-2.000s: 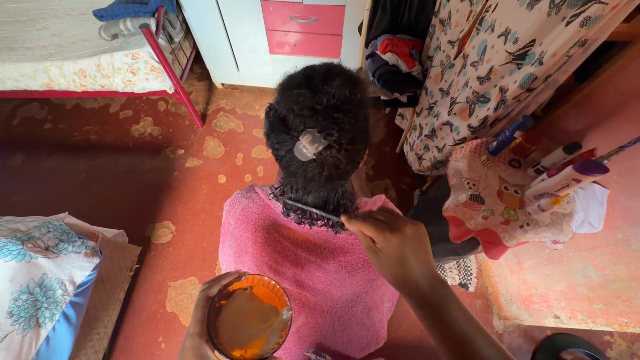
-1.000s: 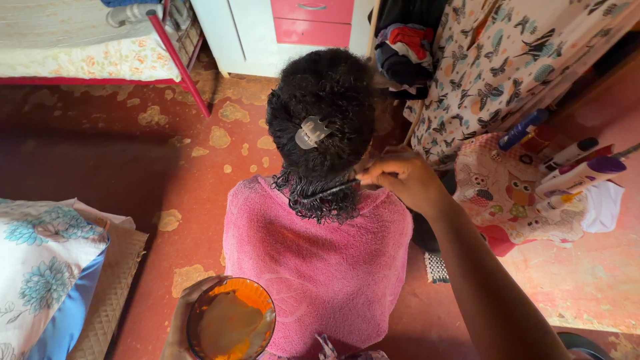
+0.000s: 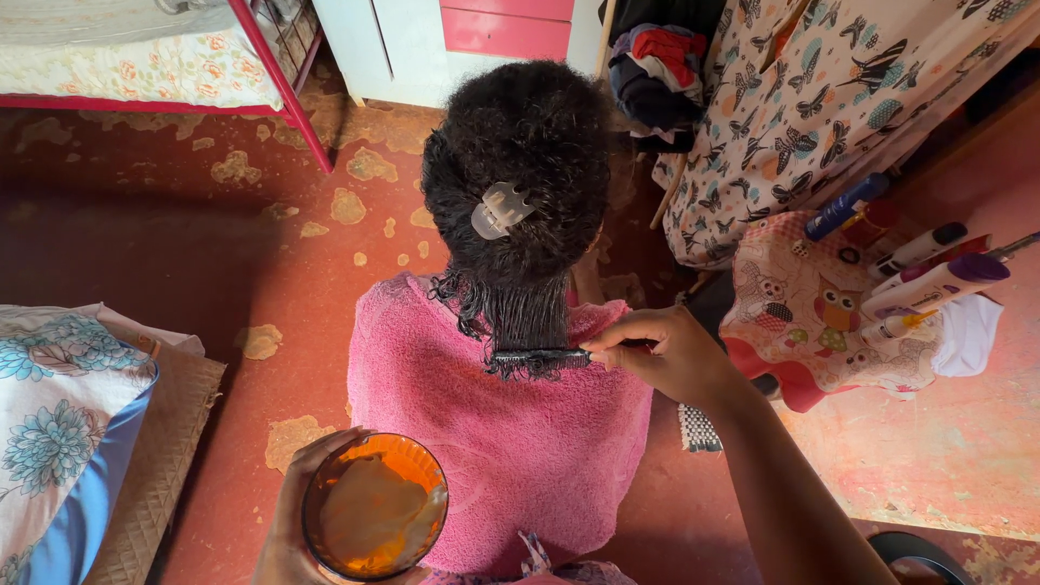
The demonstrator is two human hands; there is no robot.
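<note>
My right hand (image 3: pixel 662 351) grips a black comb (image 3: pixel 540 356), its teeth in the lower ends of a person's dark hair (image 3: pixel 524 313). That lower section lies combed straight over a pink towel (image 3: pixel 487 439) around the shoulders, with curlier strands at its left. A translucent claw clip (image 3: pixel 502 210) holds the upper hair on the back of the head. At the lower left, my left hand (image 3: pixel 296 512) holds an amber glass bowl (image 3: pixel 375 505) with a pale brownish cream in it, close to the towel's left edge.
At the right, bottles (image 3: pixel 934 288) stand on a small table with an owl-print cloth (image 3: pixel 837 325). A butterfly-print curtain (image 3: pixel 780 122) hangs behind. A bed with a red metal frame (image 3: pixel 280 81) is upper left, a floral-covered cushion (image 3: pixel 57 431) lower left, a white and pink cabinet (image 3: pixel 406 49) ahead.
My right hand has drawn the comb down from near the nape to the hair ends, and the hair there now lies straighter. The bowl stays in my left hand.
</note>
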